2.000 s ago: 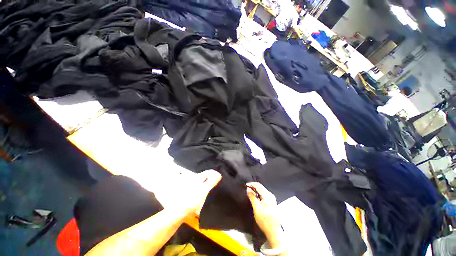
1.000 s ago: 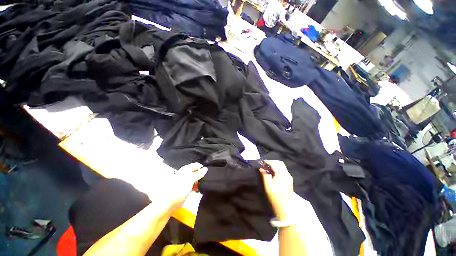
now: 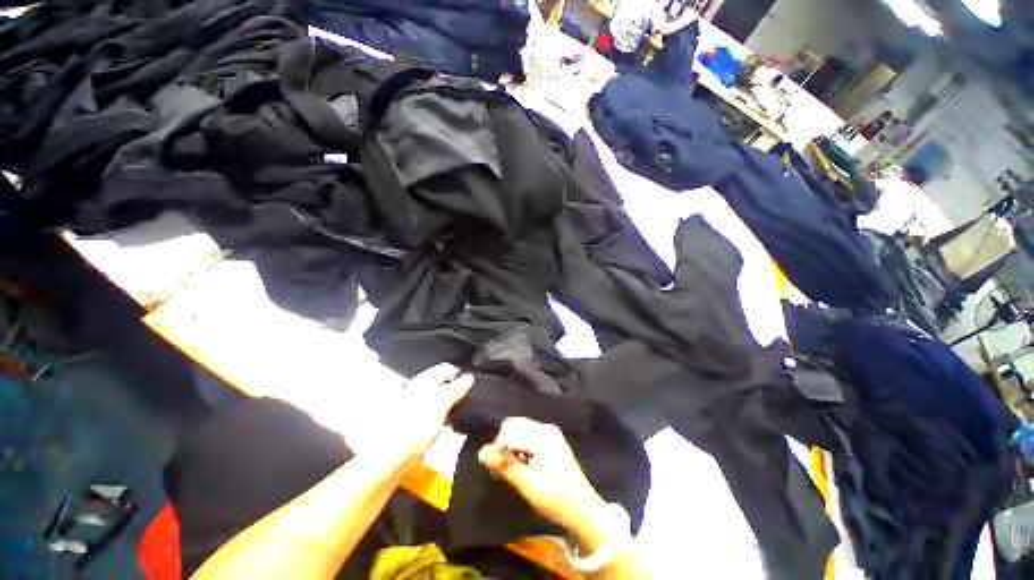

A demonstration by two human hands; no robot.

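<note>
A black garment [image 3: 544,397] lies on the white-topped table, its near end hanging over the yellow-orange edge. My left hand [image 3: 437,402] pinches its upper fold with the fingertips. My right hand [image 3: 527,459] is curled in front of the cloth, just right of and below my left hand. A tiny dark thing shows between its fingers; it is too small to name for sure. Whether these fingers also hold cloth is hidden. A pale band is on my right wrist.
A black garment pile [image 3: 227,125] covers the table's left and centre. Navy garments [image 3: 782,227] lie at the far side, with another navy pile [image 3: 907,419] at right. The table edge [image 3: 215,368] runs diagonally. A person [image 3: 646,28] is at the far back.
My right hand has moved left from the garment's right end towards my left hand and curled. The cloth stretched between the hands has slackened. My left hand has hardly moved.
</note>
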